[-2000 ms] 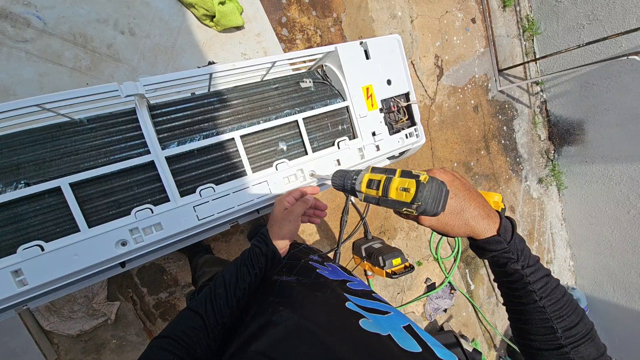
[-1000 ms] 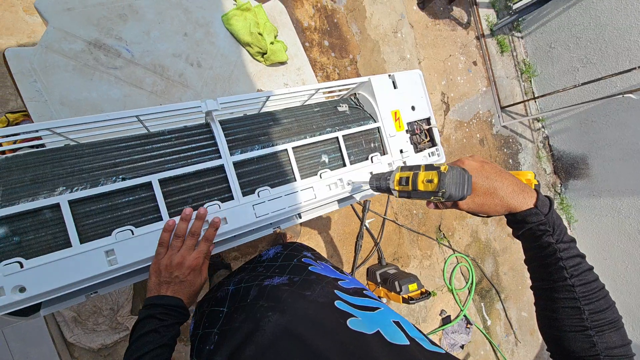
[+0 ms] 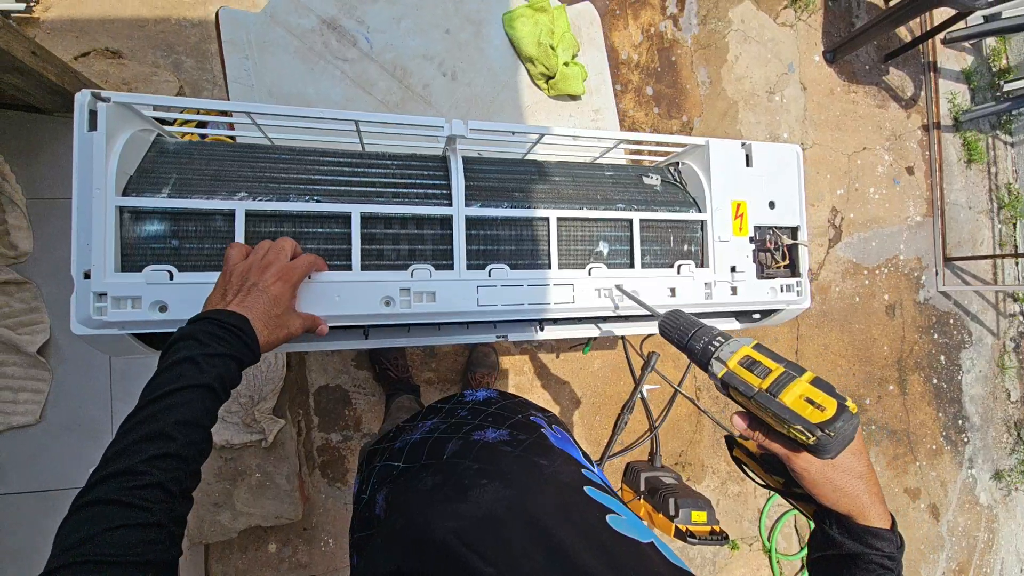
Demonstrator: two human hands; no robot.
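Note:
A white air conditioner indoor unit (image 3: 528,298) lies across the view, its front cover off and its dark finned coil (image 3: 312,178) showing behind the frame. My left hand (image 3: 264,292) rests on the lower left of the frame, fingers over a coil opening and thumb at the lower edge. In my right hand (image 3: 816,472) is a yellow and black cordless drill (image 3: 772,388), held by its handle. The drill's long bit (image 3: 640,300) points up and left over the lower right part of the frame; whether its tip touches cannot be told. Wiring (image 3: 776,252) shows in an opening at the right end.
A green cloth (image 3: 548,48) lies on a pale board (image 3: 384,56) beyond the unit. Near my legs are a black and yellow power tool (image 3: 672,504), black cables (image 3: 664,408) and a green hose (image 3: 784,532). Dark chair legs (image 3: 888,28) stand at the upper right.
My left hand was near the bit at first, then lay flat on the frame's lower edge; now it curls over the frame. The drill has tilted, its body now lower right. The view has shifted left.

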